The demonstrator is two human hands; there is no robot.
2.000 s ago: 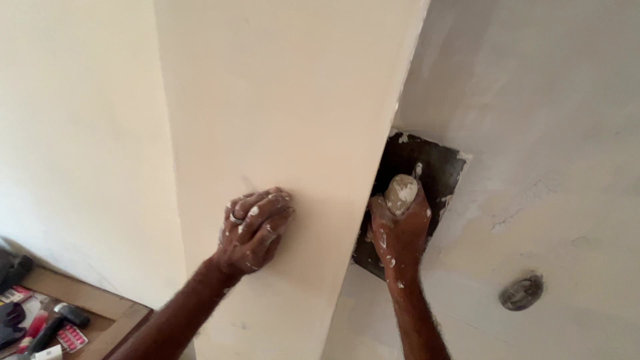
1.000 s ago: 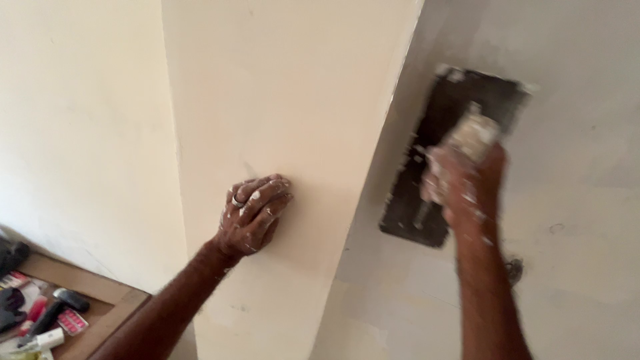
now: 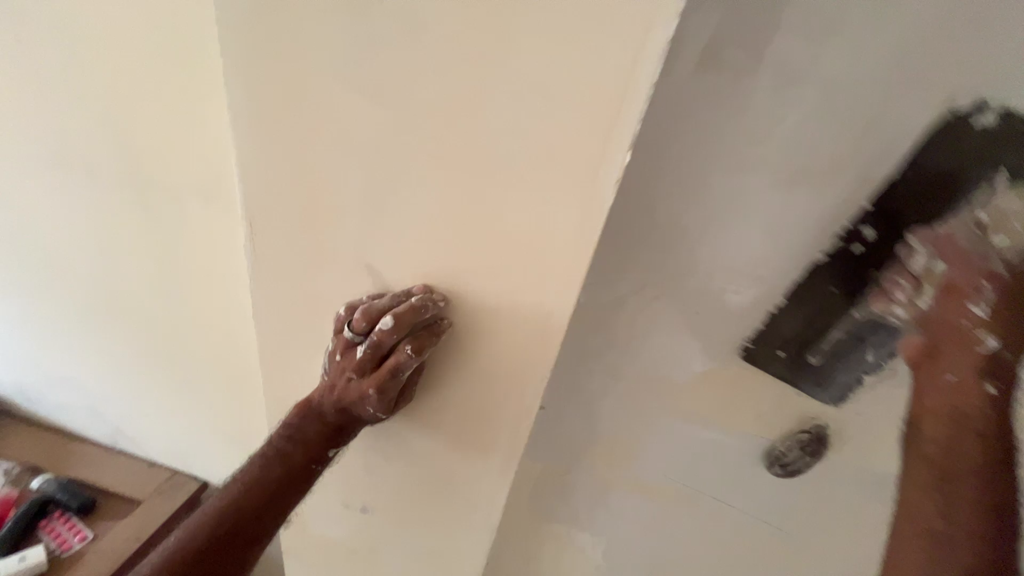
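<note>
My left hand point(image 3: 384, 352), flecked with white plaster and wearing a ring, rests with bent fingers against a cream-coloured projecting wall face point(image 3: 432, 160); no object shows in it. At the right, my right hand point(image 3: 952, 296) grips the handle of a dark plastering trowel point(image 3: 848, 296). The trowel is tilted, with its long blade over the greyish plastered surface point(image 3: 720, 240) and white residue along its edges. Motion blurs this hand and the trowel, and the frame cuts off part of the handle. Whether the blade touches the surface is unclear.
A round recessed fitting or hole point(image 3: 797, 450) sits in the plastered surface below the trowel. A sharp corner edge point(image 3: 612, 200) divides the cream face from that surface. At the lower left, a wooden ledge point(image 3: 152, 512) holds a black-handled tool point(image 3: 68, 494) and a pink blister pack point(image 3: 66, 533).
From beside the corner edge, my right hand has carried the trowel away to the right across the greyish surface. My left hand remains on the cream face.
</note>
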